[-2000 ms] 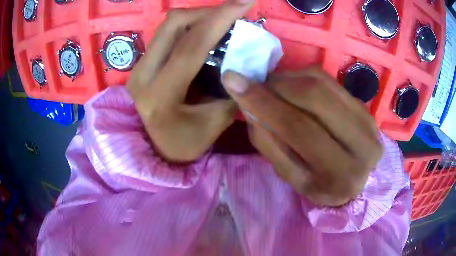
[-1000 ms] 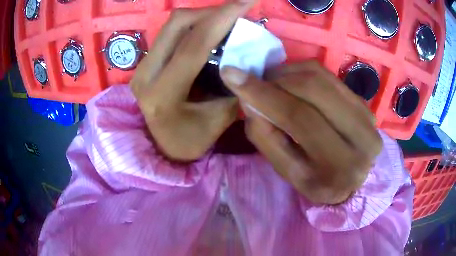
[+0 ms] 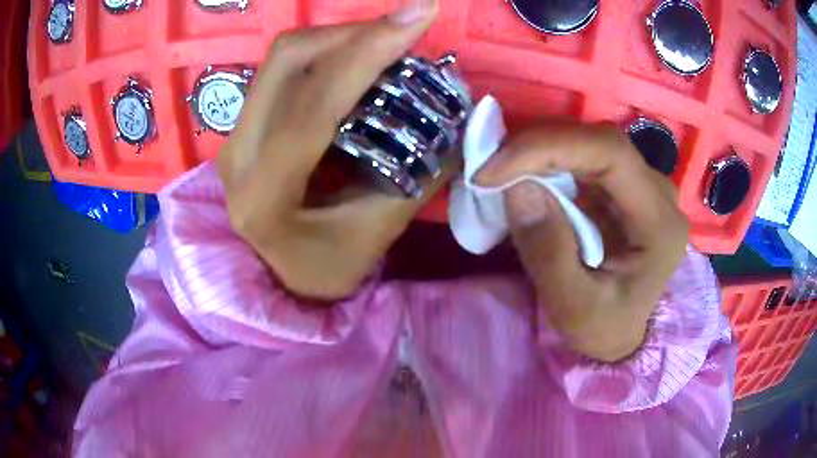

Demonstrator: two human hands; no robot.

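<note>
My left hand (image 3: 300, 170) grips a stack of several watch heads (image 3: 408, 121), their shiny ribbed silver sides and lugs facing right and up. My right hand (image 3: 600, 224) pinches a white folded wiping cloth (image 3: 482, 210) between thumb and fingers, just right of the stack. A narrow gap shows between cloth and stack. Both hands are above the orange-red parts tray (image 3: 537, 96). The faces of the held watch heads are mostly hidden.
Tray pockets on the left hold watch heads with pale backs up (image 3: 219, 101); those on the right hold glossy dark faces up (image 3: 681, 36). Another orange tray (image 3: 761, 344) is at lower right. Papers (image 3: 797, 170) lie at the right edge. A blue object (image 3: 100, 204) is at left.
The cloth has come off the stack and moved right and down with my right hand, folding in the fingers. The silver sides of the stack in my left hand are now exposed.
</note>
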